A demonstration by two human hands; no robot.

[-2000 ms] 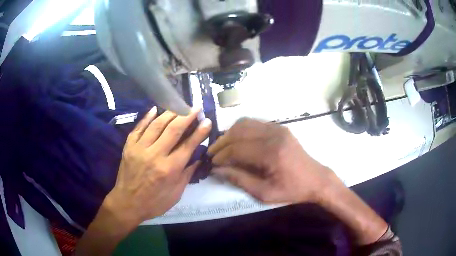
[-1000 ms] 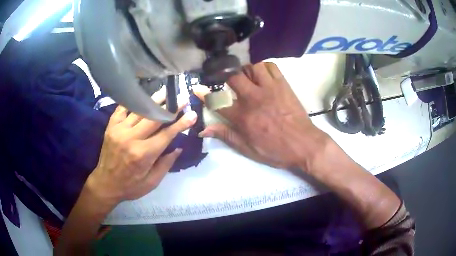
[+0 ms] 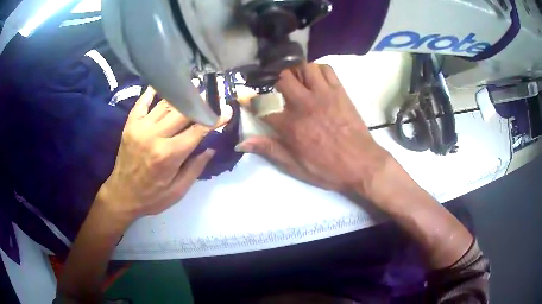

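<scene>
The dark navy-purple garment (image 3: 53, 130) with narrow white strips (image 3: 103, 69) lies left of the needle area, and its edge runs under the machine head. My left hand (image 3: 156, 148) lies flat on the garment, fingertips near the presser foot (image 3: 229, 89), partly behind the curved grey bar (image 3: 172, 71). My right hand (image 3: 324, 127) is right of the foot, its fingers around the small cream block (image 3: 267, 105) and partly hidden by the machine head. Its thumb touches or nearly touches the cloth edge. Whether its fingers grip anything cannot be told.
The white-grey sewing machine (image 3: 440, 29) with blue lettering spans the top. Dark scissors (image 3: 427, 119) lie under its arm. The white table (image 3: 267, 208) has a printed scale along its front edge. Dark cloth (image 3: 297, 267) shows below the table edge.
My right hand has moved from the cloth edge in front of the needle up to beside the foot. My left hand has shifted a little left and up. Less cloth shows in front of the foot.
</scene>
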